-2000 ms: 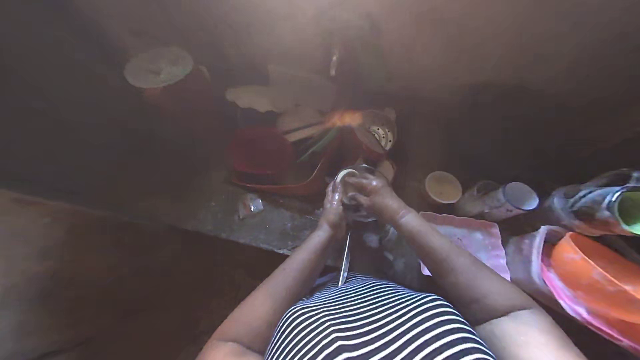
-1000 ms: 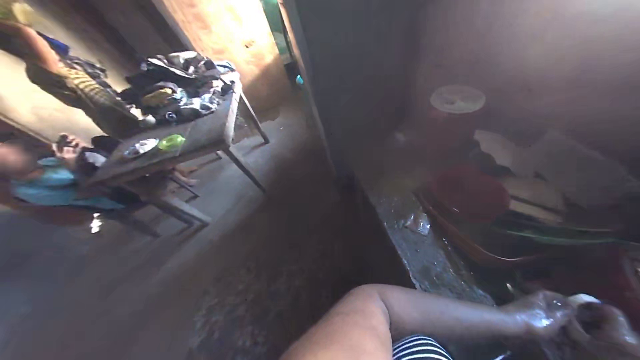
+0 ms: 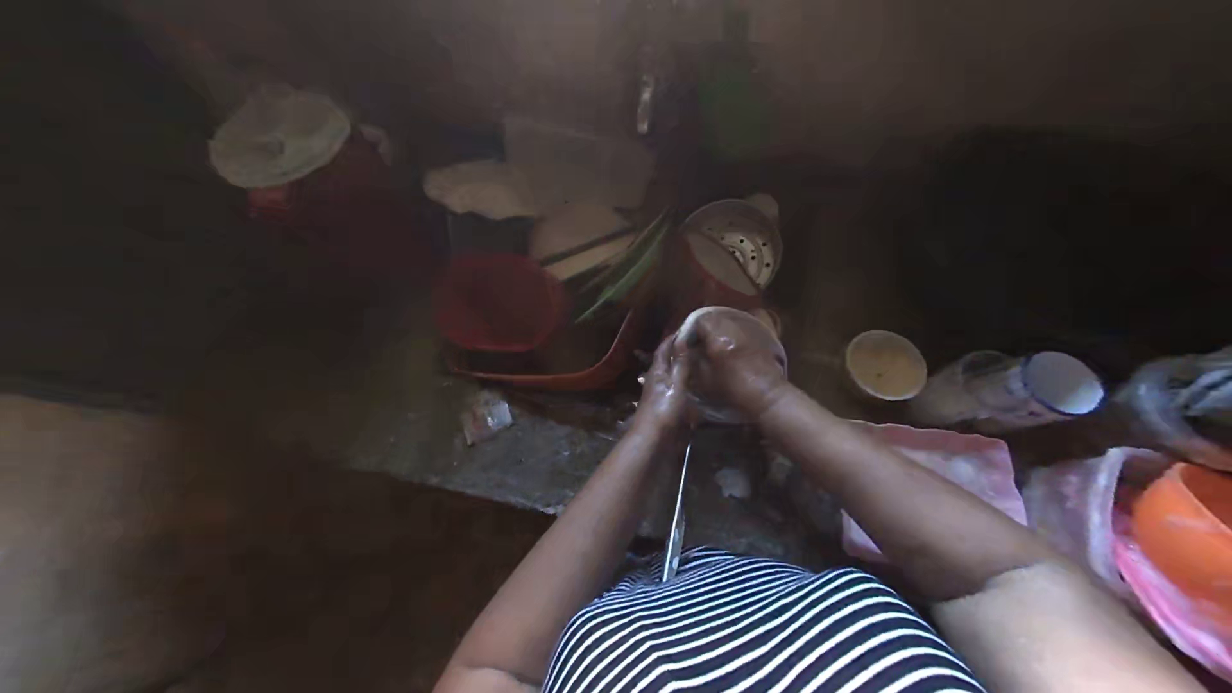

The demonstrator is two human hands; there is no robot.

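Observation:
Both of my hands are wet and close together at the middle of the view, over the near edge of a dark counter. My left hand touches the side of a pale, round, bowl-like vessel. Over the same vessel my right hand is bent, its fingertips hidden at the rim or inside. What my left fingers do is partly hidden. Below the hands a thin, shiny knife-like strip points down to my striped top. Behind them are a perforated metal strainer and a red basin.
A round cup and a white mug with a blue rim stand at the right. Nearer are a pink tray or cloth and an orange bowl. A small packet lies on the counter edge. A pale lid tops a dark red container.
The view swung left to a room with a table and a person, then came back to the counter. My hands stay together at a pale object.

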